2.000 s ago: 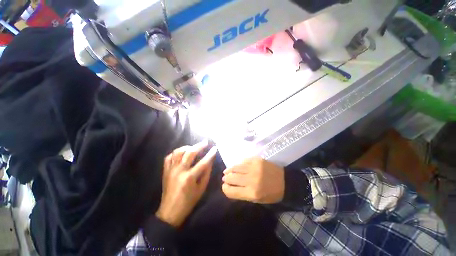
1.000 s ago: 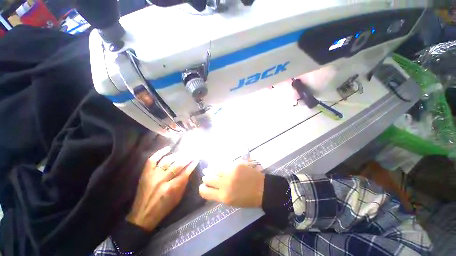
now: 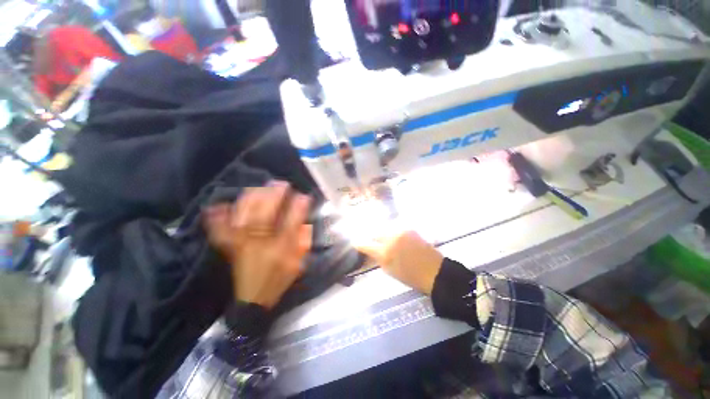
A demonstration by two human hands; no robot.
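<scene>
The black fabric (image 3: 167, 132) lies in a large heap left of the white sewing machine (image 3: 451, 117) and runs toward the glare under its head. My left hand (image 3: 265, 230) is blurred, on the fabric left of the needle area; its grip cannot be made out. My right hand (image 3: 401, 253) lies on the white machine bed (image 3: 467, 214), just right of the needle area, with its fingertips lost in the glare. The presser foot and needle cannot be made out in the bright light.
A dark tool with a yellow-green end (image 3: 566, 204) lies on the bed. A ruler scale (image 3: 374, 323) runs along the front edge. A phone-like black device (image 3: 420, 31) stands above the head. A green basket (image 3: 685, 265) is at the right.
The view has shifted, showing more of the machine's top and the left side. My left hand has moved away from my right hand, back over the fabric. More bed shows in front of the hands.
</scene>
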